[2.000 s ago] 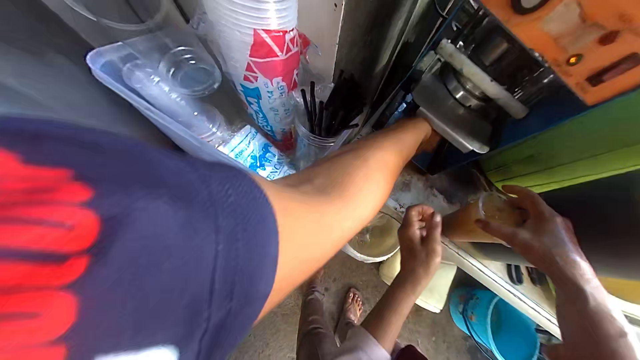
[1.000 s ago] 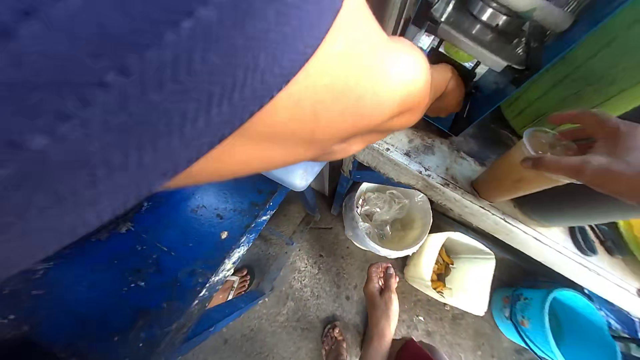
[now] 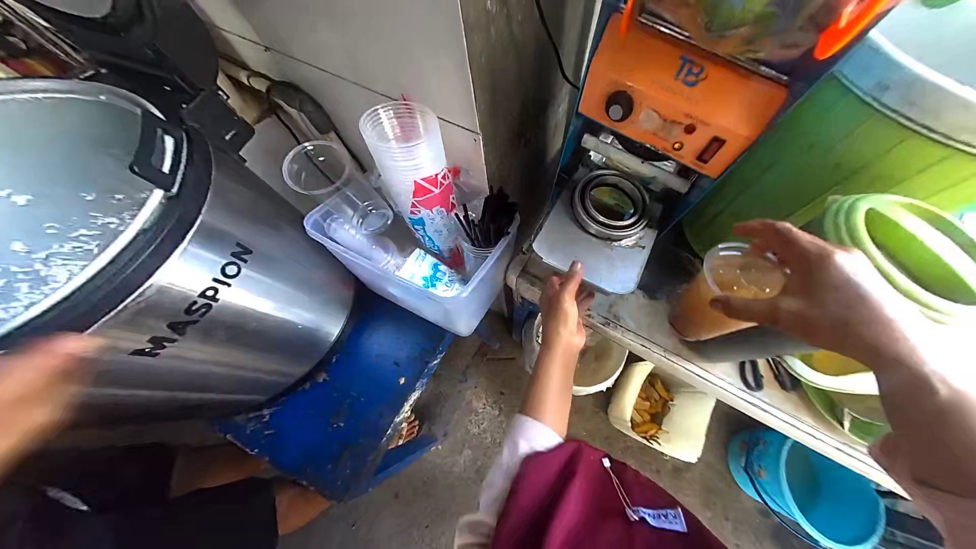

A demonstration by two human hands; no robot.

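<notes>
My left hand (image 3: 564, 309) is at the front edge of the cup sealing machine's metal plate (image 3: 591, 263), fingers slightly curled, with nothing seen in it. The plate's round metal cup holder (image 3: 610, 204) sits below the orange machine front (image 3: 682, 95). My right hand (image 3: 808, 286) has its thumb and fingers around the rim of a clear plastic cup of brown drink (image 3: 713, 305), which leans at the counter's edge area. To the left, a clear plastic tub (image 3: 457, 313) holds stacked plastic cups (image 3: 408, 164) and a cup of black straws (image 3: 488, 221).
A co-worker's blurred hand (image 3: 46, 389) is at far left, by a steel container (image 3: 244, 305) on a blue table (image 3: 335, 404). Green containers (image 3: 915, 252) and black scissors handles (image 3: 751, 374) are on the right. Below the counter stand a white bucket (image 3: 598, 366), a cream container (image 3: 690, 427) and a blue bucket (image 3: 831, 480).
The co-worker's arm, earlier reaching across to the sealing machine, has drawn back. My left hand has moved up to the metal plate from beside the counter. My right hand stays at the cup. The view has shifted.
</notes>
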